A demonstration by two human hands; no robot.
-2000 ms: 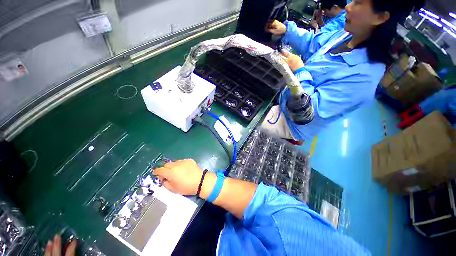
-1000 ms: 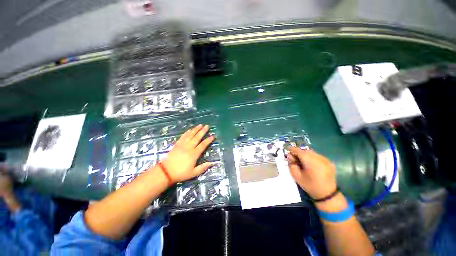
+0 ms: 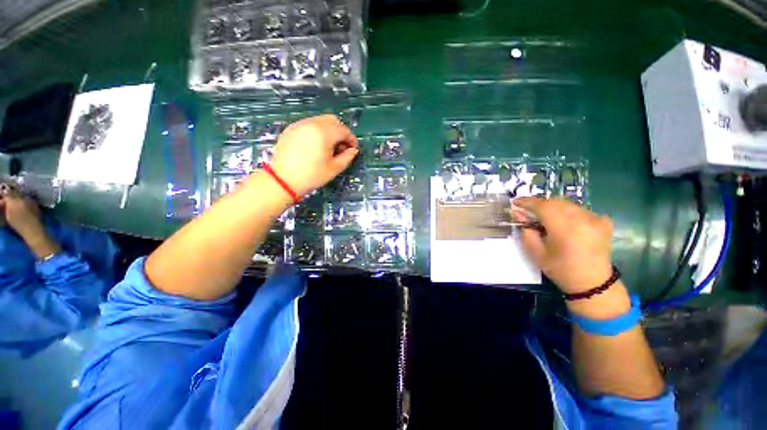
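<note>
My left hand (image 3: pixel 317 153) is over the left blister tray (image 3: pixel 370 238), fingers curled together at an upper pocket; whether it holds a part cannot be told. My right hand (image 3: pixel 565 239) grips thin silver tweezers (image 3: pixel 523 221), their tip pointing left over the grey-brown adhesive sheet (image 3: pixel 471 222). That sheet lies on a white backing sheet (image 3: pixel 485 267). Small silvery and dark modules (image 3: pixel 484 182) lie along its top edge. The near blister tray (image 3: pixel 513 138) lies behind and under them, with a dark part in one left pocket.
Stacked blister trays (image 3: pixel 277 42) stand behind the left tray. A second white sheet (image 3: pixel 107 159) with a dark pile lies far left beside a black object (image 3: pixel 38 117). A white control box (image 3: pixel 706 113) with a blue cable (image 3: pixel 725 252) is at right. Another person's hand (image 3: pixel 23 214) shows at far left.
The view has swung left and down over the bench. My left hand has gone from spread flat on the left tray to curled over it. My right hand has moved from the modules to the brown sheet.
</note>
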